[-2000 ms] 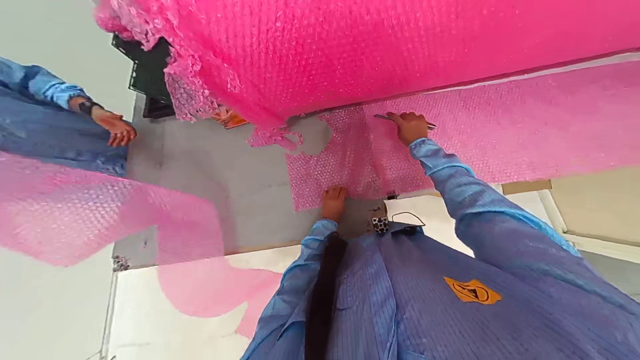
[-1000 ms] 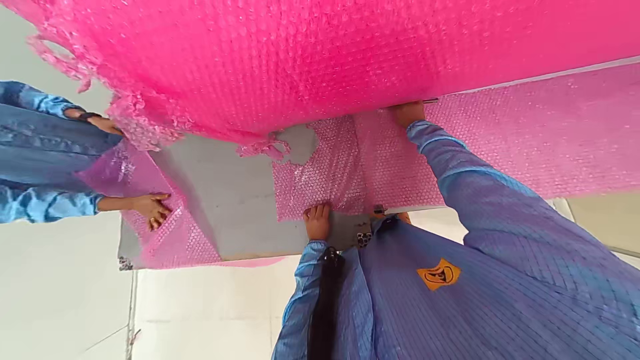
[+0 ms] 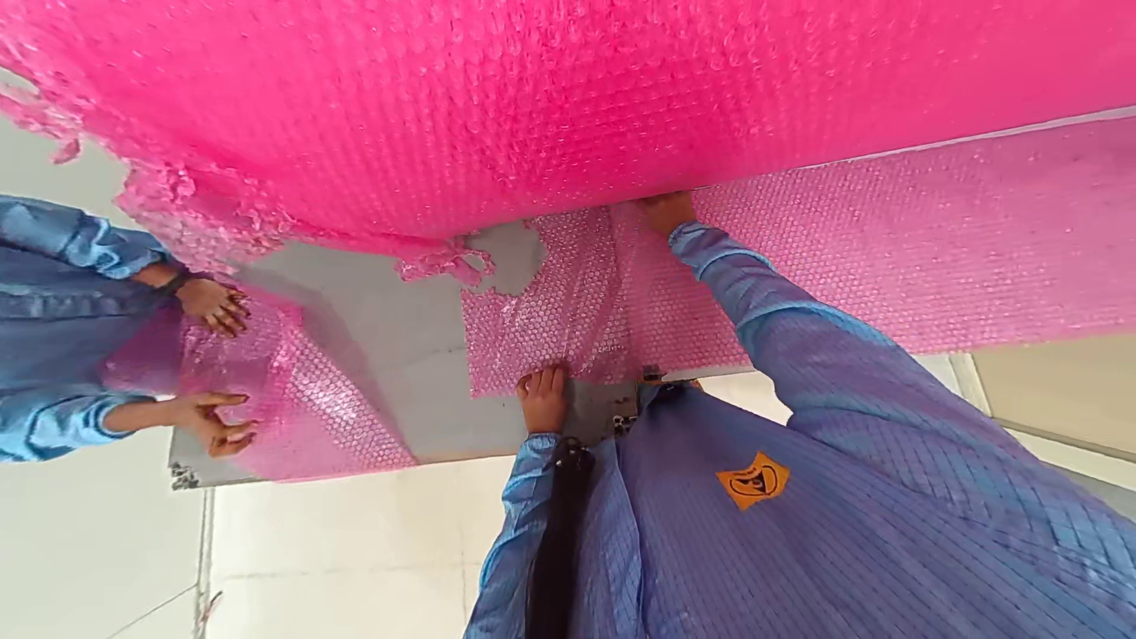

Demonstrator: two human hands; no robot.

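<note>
A sheet of pink bubble wrap (image 3: 852, 240) lies across a grey table (image 3: 399, 328); its left end has a ragged round notch. My left hand (image 3: 543, 398) has its fingers bent over the sheet's near edge, close to the left corner. My right hand (image 3: 667, 211) rests at the sheet's far side, against the underside of a large pink bubble wrap roll (image 3: 532, 98). The roll's shadowed edge hides its fingertips, and whatever they may hold cannot be seen.
At the left, a co-worker's two hands (image 3: 215, 306) rest on a separate piece of pink bubble wrap (image 3: 328, 399) with a slanting edge. Torn bubble wrap (image 3: 200, 213) hangs from the roll's left end. A metal corner fitting (image 3: 184, 477) is at the table's near left corner.
The co-worker's loose piece, raised two seconds ago, now lies on the table under both of their hands. A thin tool showed at my right hand earlier; now none shows.
</note>
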